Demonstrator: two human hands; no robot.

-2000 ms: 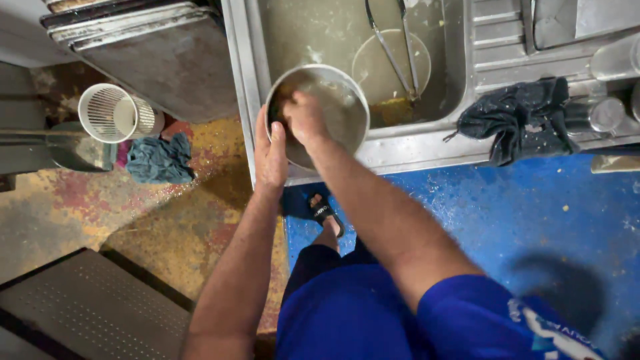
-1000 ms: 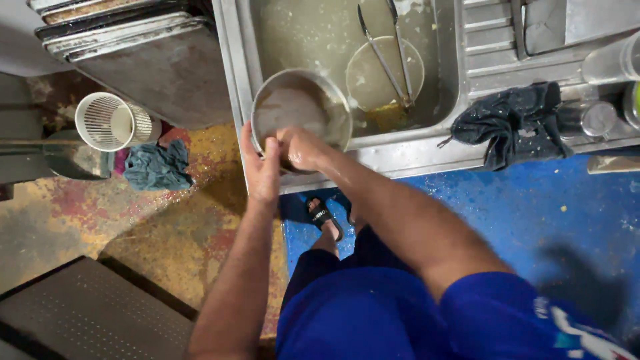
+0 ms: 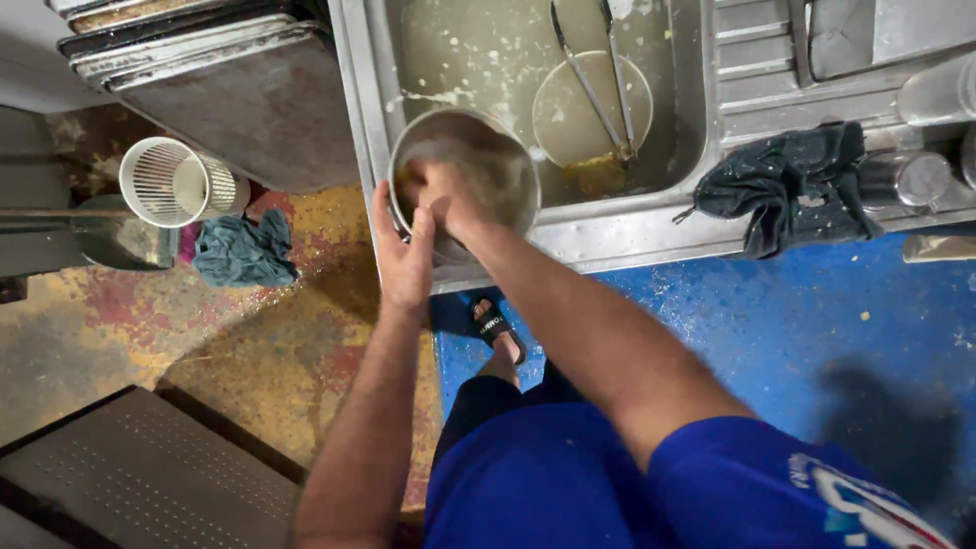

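Note:
A round metal bowl or pot (image 3: 499,164) is tilted over the front left corner of a stainless steel sink (image 3: 610,229). My left hand (image 3: 408,255) grips its left rim, thumb near the outside edge. Inside it is my right hand (image 3: 442,194), blurred, against the inner wall; whether it holds a scrubber cannot be made out. Cloudy water fills the basin, where a round container (image 3: 557,122) lies with metal tongs (image 3: 591,84) across it. Beside the tongs' lower end is a yellowish sponge-like thing (image 3: 595,174).
A dark wet cloth (image 3: 785,187) hangs over the sink's front edge, near a metal container (image 3: 903,179). Baking trays (image 3: 244,91) lean at the left. On the floor side are a white slotted basket (image 3: 179,183), a green cloth (image 3: 244,248) and a perforated panel (image 3: 152,465).
My right hand has moved within the bowl, from its near side a second ago to its left inner side. My left hand keeps hold of the rim.

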